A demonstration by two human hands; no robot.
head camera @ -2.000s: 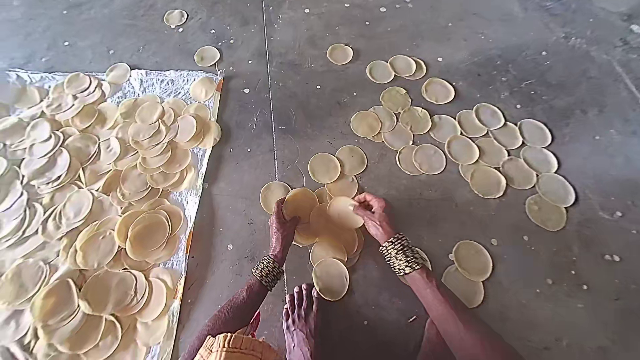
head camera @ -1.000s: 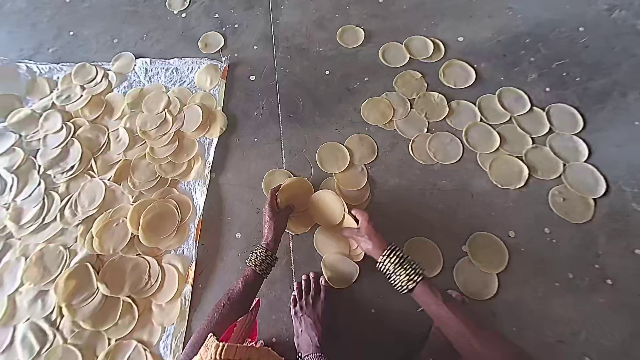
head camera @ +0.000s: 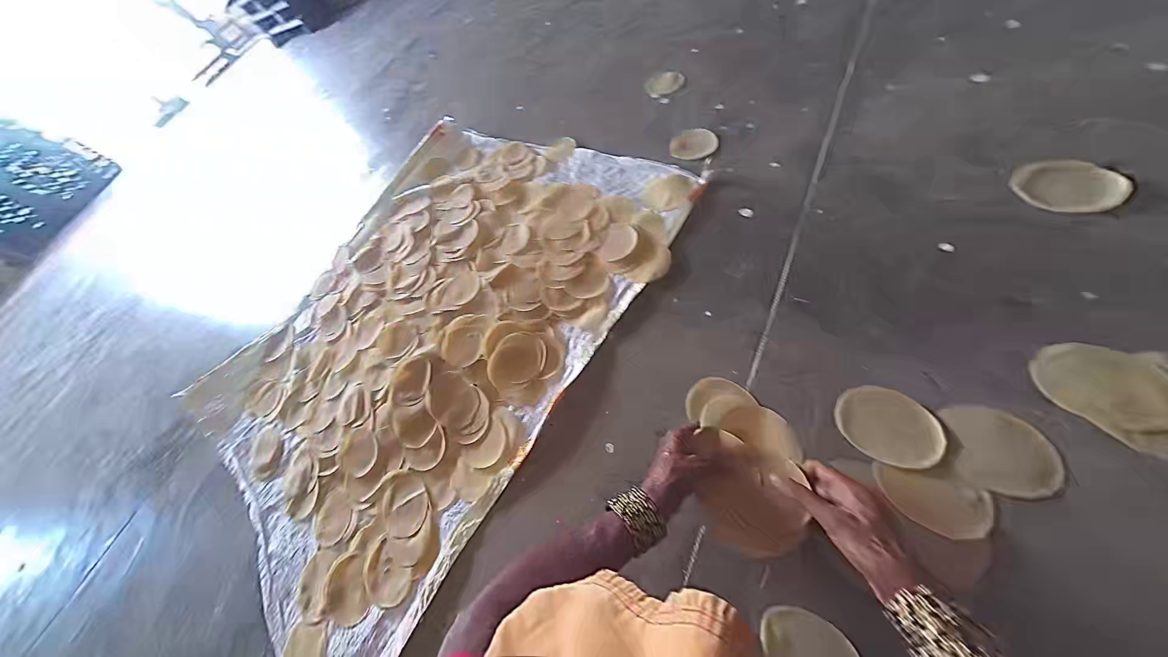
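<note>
Several thin round papads (head camera: pixel 753 438) are fanned between my two hands, low at the centre right. My left hand (head camera: pixel 680 465) grips their left edge, with a patterned bracelet on the wrist. On their right side, my right hand (head camera: pixel 844 511) has its fingers and thumb at a disc's edge; motion blur hides whether it grips. Overlapping papads (head camera: pixel 890 427) lie on the floor just beyond the right hand. To the left, a great many papads (head camera: pixel 456 292) cover a silvery sheet (head camera: pixel 246 484) spread on the floor.
Single papads lie past the sheet's far corner, one near it (head camera: pixel 693 144) and one farther off (head camera: pixel 664 84). Another papad (head camera: pixel 1069 187) and an overlapping group (head camera: pixel 1109 392) lie at the right. Bright light glares on the floor at upper left. An orange cloth (head camera: pixel 620 620) shows at the bottom edge.
The view has swung left and tilted, showing more of the sheet. The discs at my hands are now gathered in a fan between them; earlier, they were spread loosely around the hands.
</note>
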